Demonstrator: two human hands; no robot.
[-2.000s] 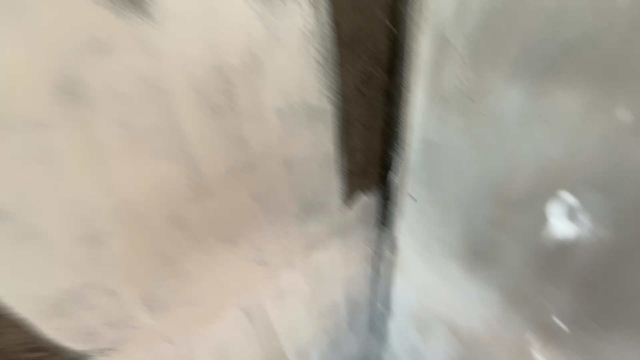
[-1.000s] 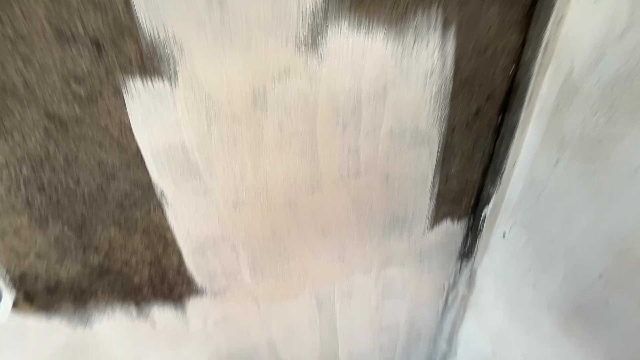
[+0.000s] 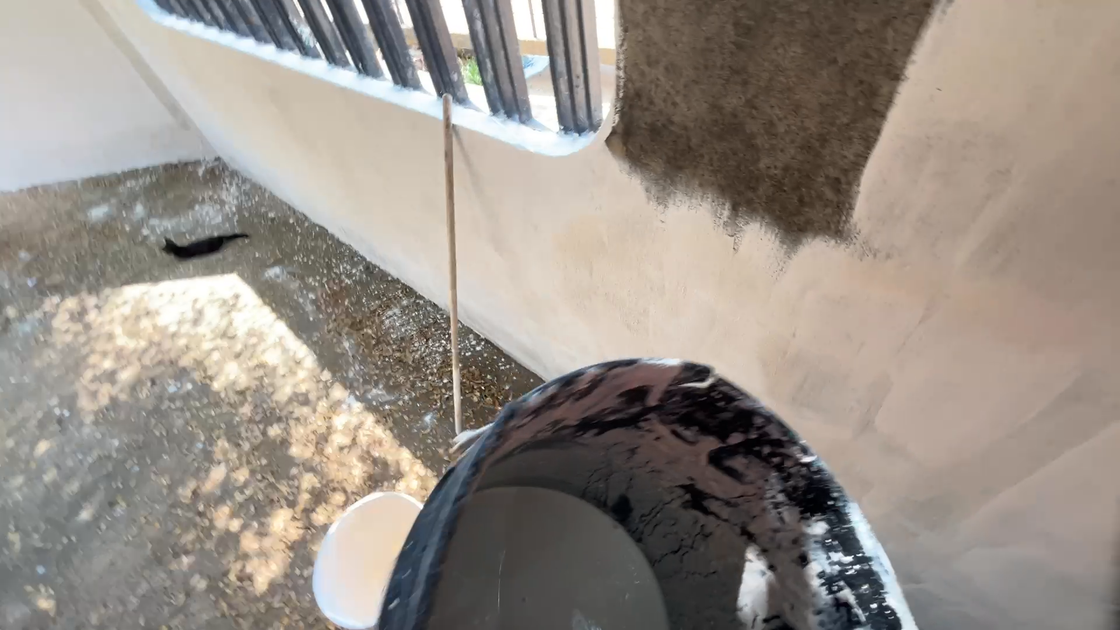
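Neither my left hand nor my right hand shows in the head view. A black bucket [image 3: 700, 437] with light paint smears on its rim and inner wall fills the lower middle, close to the camera. Greyish liquid [image 3: 542, 551] lies inside it. Behind the bucket rises a wall [image 3: 700, 289] with a pale coat, and a dark uncoated patch [image 3: 770, 105] remains bare at the upper right. What holds or supports the bucket is hidden.
A wooden pole [image 3: 451, 262] leans against the wall beneath a barred opening [image 3: 429, 52]. A white bucket [image 3: 363, 560] stands on the speckled floor [image 3: 175, 437]. Farther back is a small black animal, apparently a cat [image 3: 201, 246].
The view has swung from a close look at the partly coated wall to the floor, the barred opening and the black bucket, which the earlier frames do not show.
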